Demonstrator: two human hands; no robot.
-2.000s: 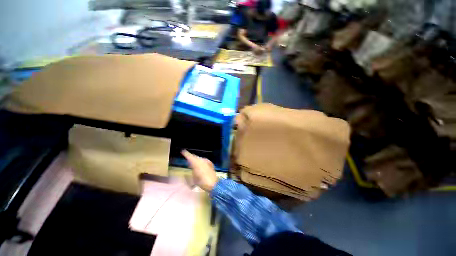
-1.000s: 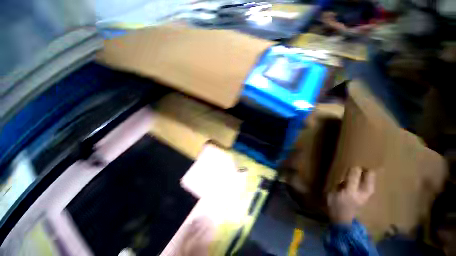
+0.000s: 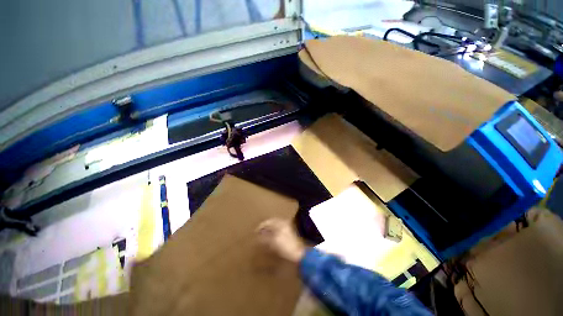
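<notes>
A brown panel (image 3: pixel 216 247) slants over the front of the machine bed and covers the lower part of a black rectangular opening (image 3: pixel 265 170). My right hand (image 3: pixel 281 239), in a blue checked sleeve, grips the panel near its right edge, with the fingertips on top. The panel's lower end runs out of the bottom of the picture. My left hand is not in view. A white sheet flap (image 3: pixel 349 216) lies right of the opening, and a tan stiff rectangle (image 3: pixel 355 154) lies behind it.
The laser head (image 3: pixel 234 141) hangs on a long black beam (image 3: pixel 129 166) behind the opening. A dark-blue taped strip (image 3: pixel 165 207) lies left of the panel. A blue control panel (image 3: pixel 521 145) and a draped tan sheet (image 3: pixel 410 86) are at right. A brown stack (image 3: pixel 518 265) stands lower right.
My right hand has moved left from the stack, carrying a brown panel over the bed. The view has swung left. My left hand, blurred at the bed before, has gone out of view.
</notes>
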